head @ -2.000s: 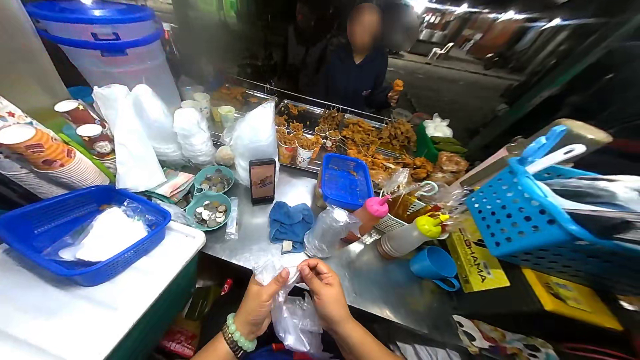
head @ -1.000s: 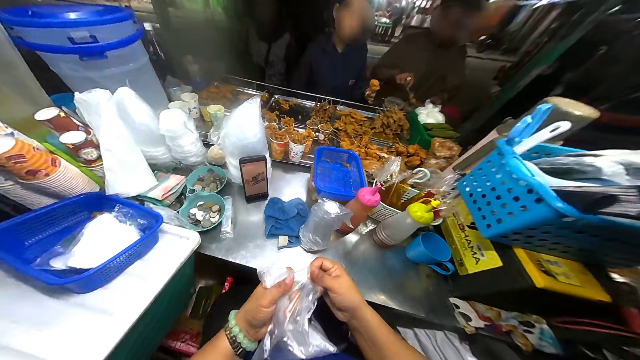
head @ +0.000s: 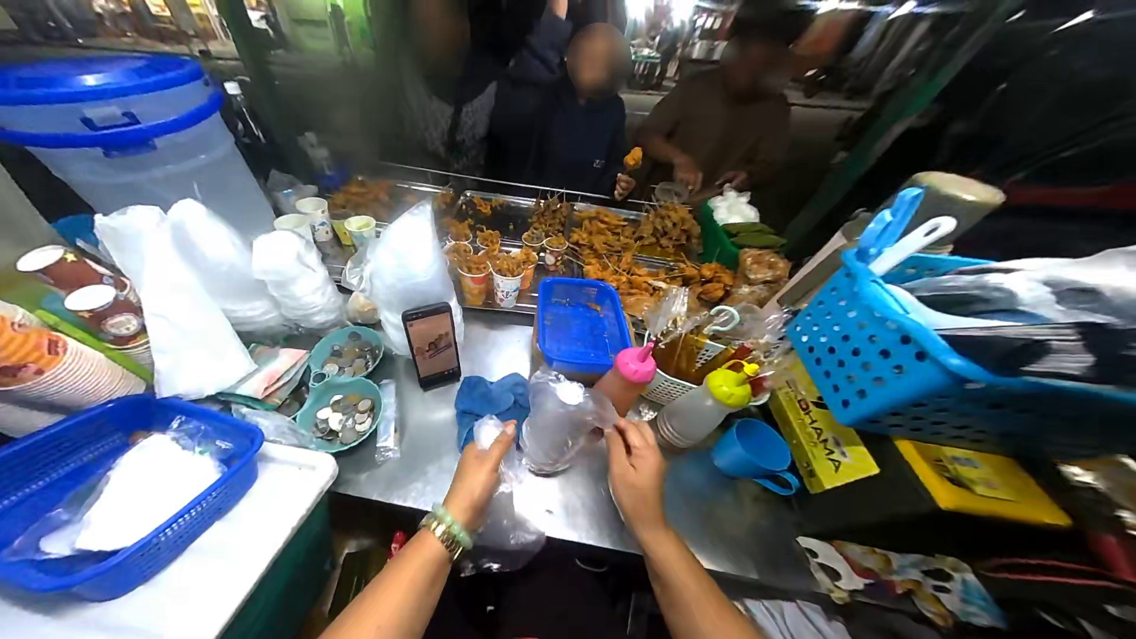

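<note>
My left hand (head: pixel 479 475), with a bead bracelet and a watch at the wrist, grips a clear plastic bag (head: pixel 506 532) that hangs over the counter's front edge. My right hand (head: pixel 635 461) pinches the edge of another clear plastic bag (head: pixel 559 426), which stands on the steel counter (head: pixel 408 479) between the hands. Behind it lie a blue cloth (head: pixel 493 404) and a blue plastic tray (head: pixel 583 324). A squeeze bottle with a pink cap (head: pixel 628 377) is just beyond my right hand, and one with a yellow cap (head: pixel 710 404) stands to its right.
Teal bowls of coins (head: pixel 342 415) and a propped smartphone (head: pixel 432 344) are at left. Fried food on sticks (head: pixel 621 248) and in paper cups fills trays behind. A blue basket (head: pixel 195 506) is at near left, a blue mug (head: pixel 754 453) and perforated basket (head: pixel 852 342) at right. Several people stand across the counter.
My hands have moved apart and forward from the front edge. The right one has left the bag both held and now touches the one standing on the counter. Another person has come into view across the counter.
</note>
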